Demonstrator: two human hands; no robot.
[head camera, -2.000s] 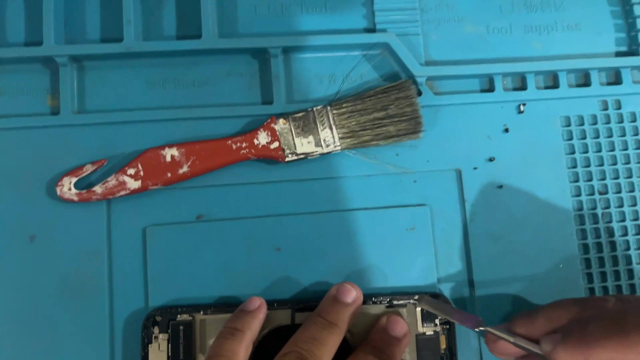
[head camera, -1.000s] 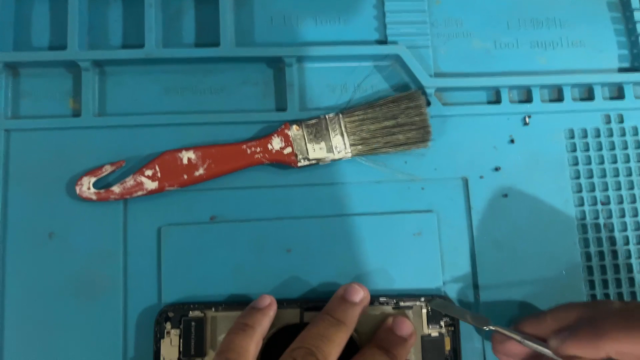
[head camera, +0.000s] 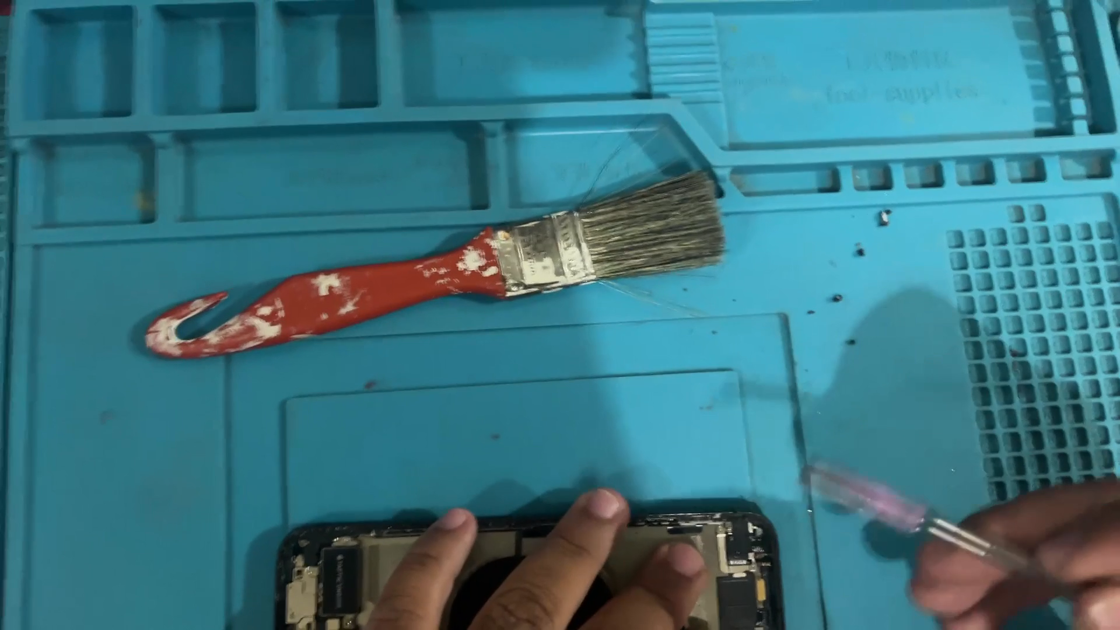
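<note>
At the bottom of the head view lies an opened smartphone housing (head camera: 659, 516), dark-rimmed, with small internal parts showing; its lower part is out of frame. Spread fingers of my left hand (head camera: 551, 573) rest across it and over a round black area. At the lower right, my right hand (head camera: 1024, 551) holds a slim metal hand tool (head camera: 910, 516) with a blurred, pinkish blade-like end. That end points left, off the phone's upper right corner and above the mat. A red-handled paintbrush (head camera: 376, 293), spotted with white, lies above the phone.
The blue silicone repair mat (head camera: 516, 350) has moulded compartments (head camera: 319, 122) along its far side and a grid of small square pockets (head camera: 1024, 350) at right. Several dark crumbs (head camera: 837, 298) lie between the brush and the grid.
My right hand has drawn the tool away from the phone's upper right edge, up and to the right. My left hand stays on the phone.
</note>
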